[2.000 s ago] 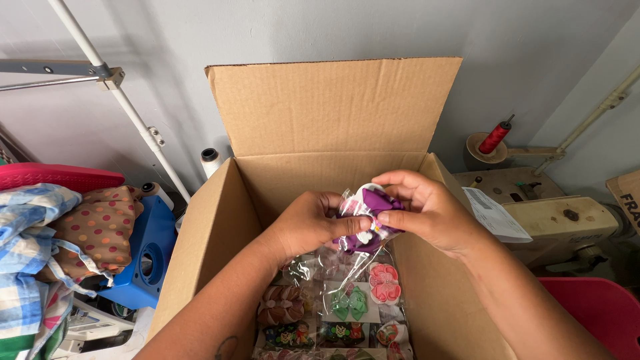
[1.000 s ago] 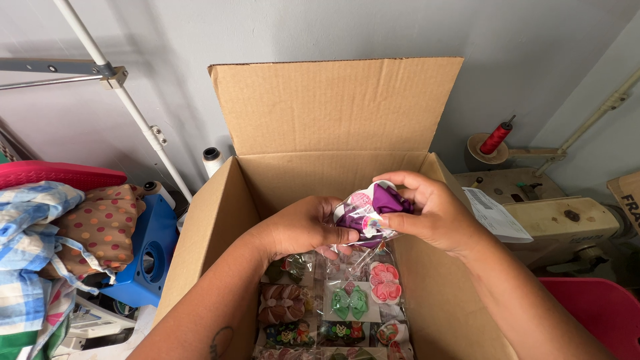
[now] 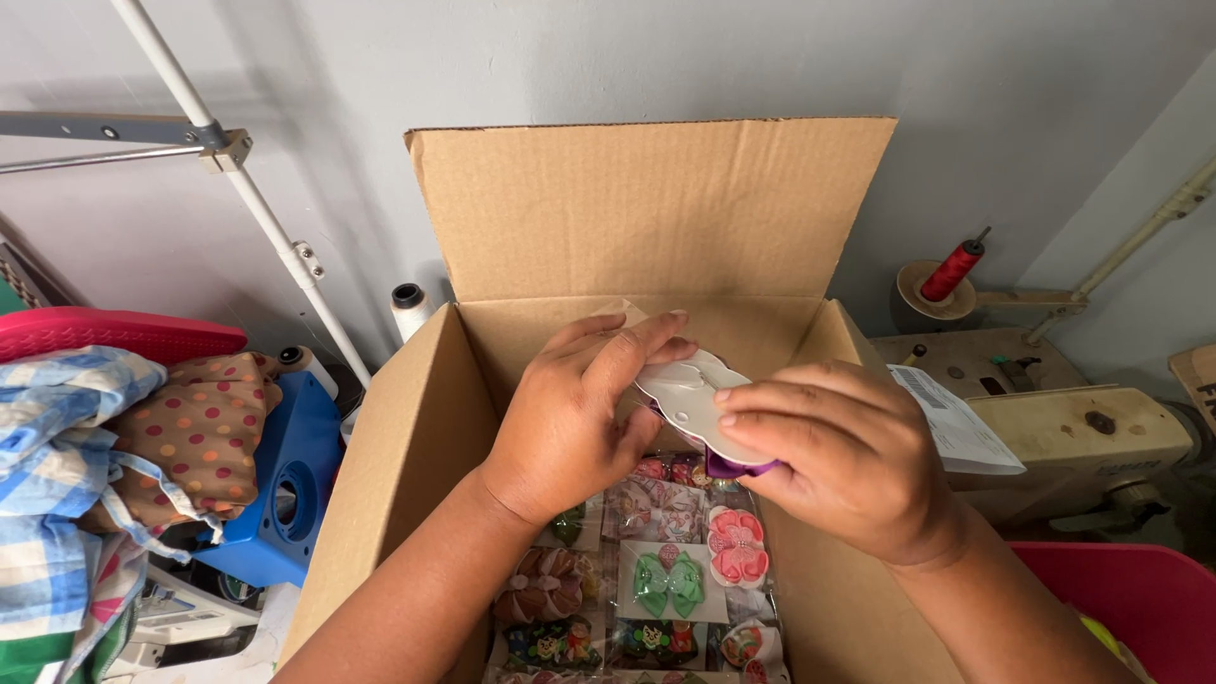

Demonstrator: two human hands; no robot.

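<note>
Above an open cardboard box [image 3: 651, 214], my right hand [image 3: 836, 451] grips the lower right end of a purple bow on a white scalloped backing card [image 3: 693, 394], its back facing up. My left hand [image 3: 594, 408] is at the card's upper left end, fingers bent and holding clear film beside it. Inside the box lie several bows in clear packets, among them a green bow [image 3: 669, 579] on a white card, a coral-pink bow [image 3: 738, 548] and a brown bow [image 3: 540, 584]. The fingers partly hide the purple bow.
Folded cloth [image 3: 180, 432] and a blue plastic part [image 3: 294, 484] lie left of the box. A white thread cone [image 3: 409, 309] stands behind its left wall. To the right are a sewing machine [image 3: 1083, 437], a labelled paper packet [image 3: 955, 423], red thread [image 3: 952, 271] and a red tub [image 3: 1121, 594].
The purple bow, earlier showing its front between both hands, is now turned over with its white card back up. My left hand has shifted from its lower left side to its upper left end.
</note>
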